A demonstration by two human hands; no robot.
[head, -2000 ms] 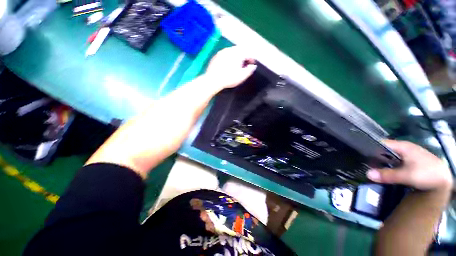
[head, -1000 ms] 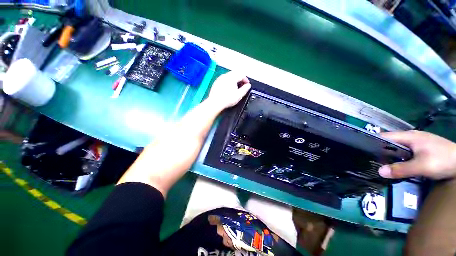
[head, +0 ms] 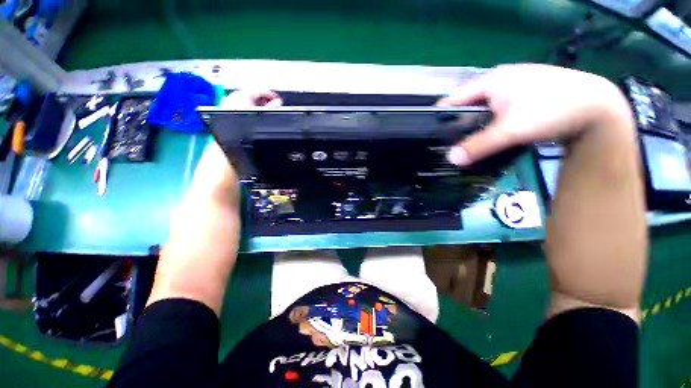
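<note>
The opened laptop base (head: 356, 129) is tilted up in front of me, its far edge raised and its inside facing me. The black battery pack (head: 394, 161) with white print lies along its far part, and the mainboard (head: 341, 204) shows in the near part. My left hand (head: 254, 99) is at the far left corner, mostly hidden behind the shell. My right hand (head: 485, 114) grips the far right edge, thumb on the inside and fingers behind. A black mat (head: 364, 225) shows under the shell.
A blue bin (head: 180, 102) stands left of the shell, beside a black screw tray (head: 131, 130) and small white pieces. A white round fan (head: 518, 209) lies at the right. An open laptop (head: 667, 163) sits far right. A metal rail (head: 333, 76) runs behind.
The laptop's far edge has been raised from a flatter position, with both hands still at its far corners. The whole view has turned, so the bench edge now runs level.
</note>
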